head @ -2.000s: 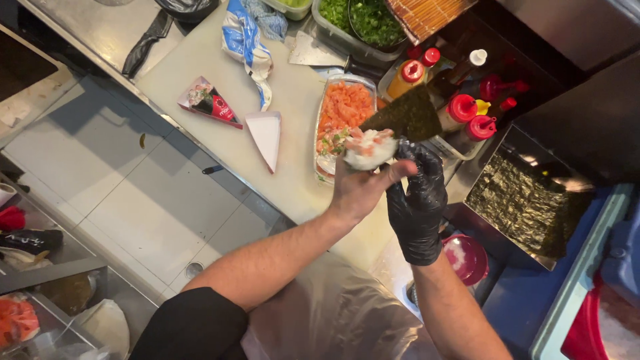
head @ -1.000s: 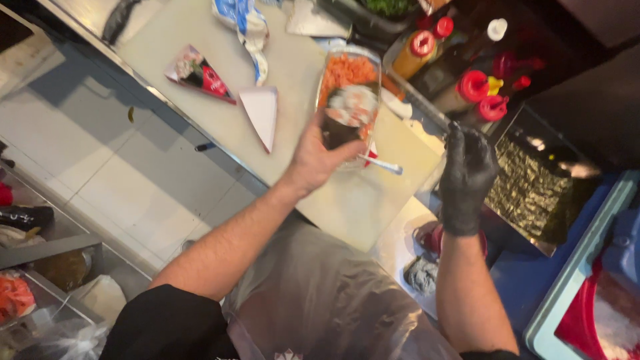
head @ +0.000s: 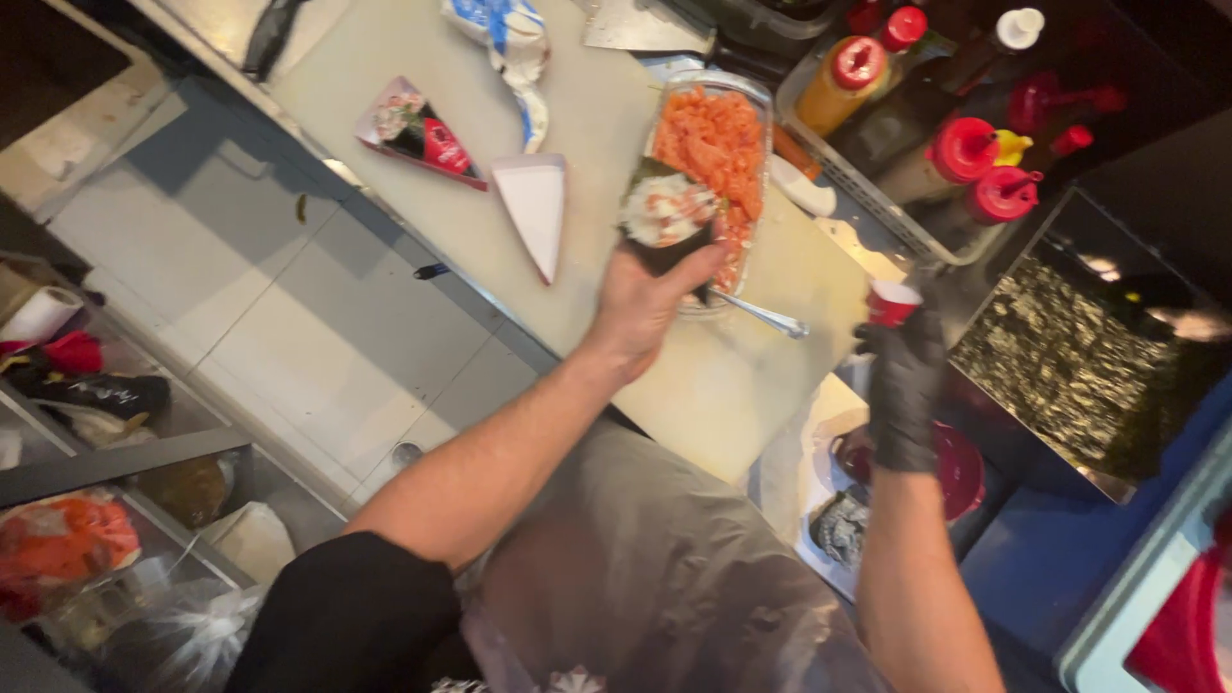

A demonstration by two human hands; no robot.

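Observation:
My bare left hand [head: 650, 298] holds a nori cone with rice and chopped pink filling [head: 667, 214] over the near end of a glass dish of chopped salmon [head: 707, 135]. A spoon handle [head: 770, 316] sticks out of that dish. My right hand [head: 905, 356], in a black glove, has a small red cup with a white inside [head: 892, 301] at its fingertips. On the cutting board [head: 597, 106] lie a filled triangular carton [head: 423, 135] and a white triangular carton [head: 532, 207]. Nori sheets [head: 1068, 356] fill a metal tray right of my right hand.
Squeeze bottles with red caps [head: 962, 152] stand in a grey basket [head: 857, 183] at the upper right. A blue and white wrapper [head: 505, 48] and a wide metal blade [head: 640, 26] lie on the board's far part. A maroon bowl [head: 961, 472] is beside my right wrist.
My left hand has lowered the cone, now wrapped, toward the dish and my body. My right hand let go of the nori, moved right, and now has a red cup.

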